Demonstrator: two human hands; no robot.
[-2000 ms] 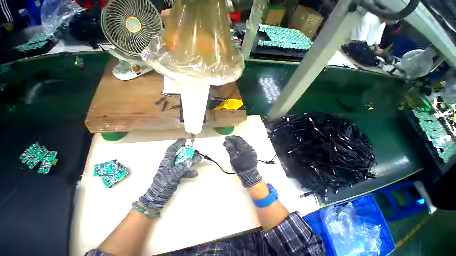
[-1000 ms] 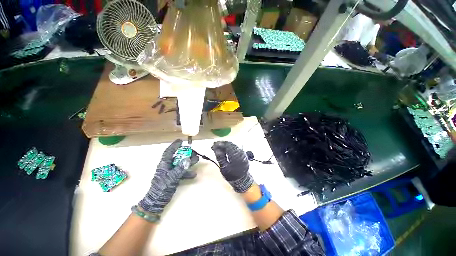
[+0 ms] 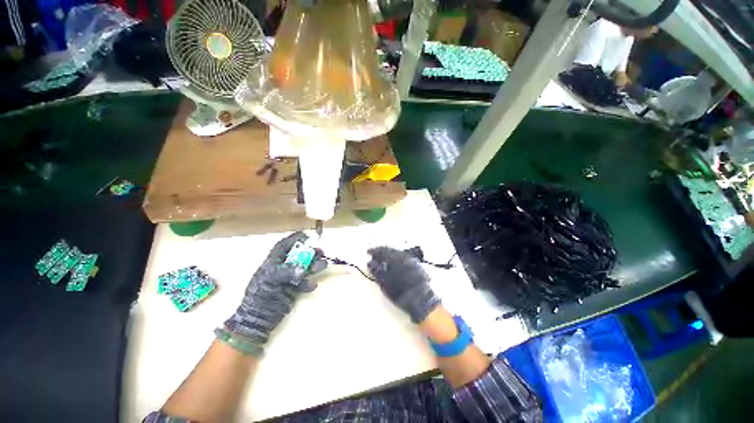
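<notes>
My gloved left hand (image 3: 275,281) holds a small green circuit board (image 3: 300,255) just below the dark tip (image 3: 319,225) of the white machine head (image 3: 321,178). A thin black cable (image 3: 351,264) runs from the board's right side to my gloved right hand (image 3: 403,279), whose fingers are curled on it over the white sheet (image 3: 331,347). The cable's other end shows beyond that hand, close to the cable pile. The join between cable and board is too small to make out.
A tangled black cable pile (image 3: 533,248) lies right of the sheet. Circuit boards (image 3: 187,287) lie on the sheet's left, with more boards (image 3: 68,264) on the black mat. Behind stand a wooden base (image 3: 215,182) and a fan (image 3: 218,45). A blue bin (image 3: 637,363) is lower right.
My right hand has moved right and slightly down, and the cable spans a wider gap between the hands. My left hand stays under the tip, with the board tilted more.
</notes>
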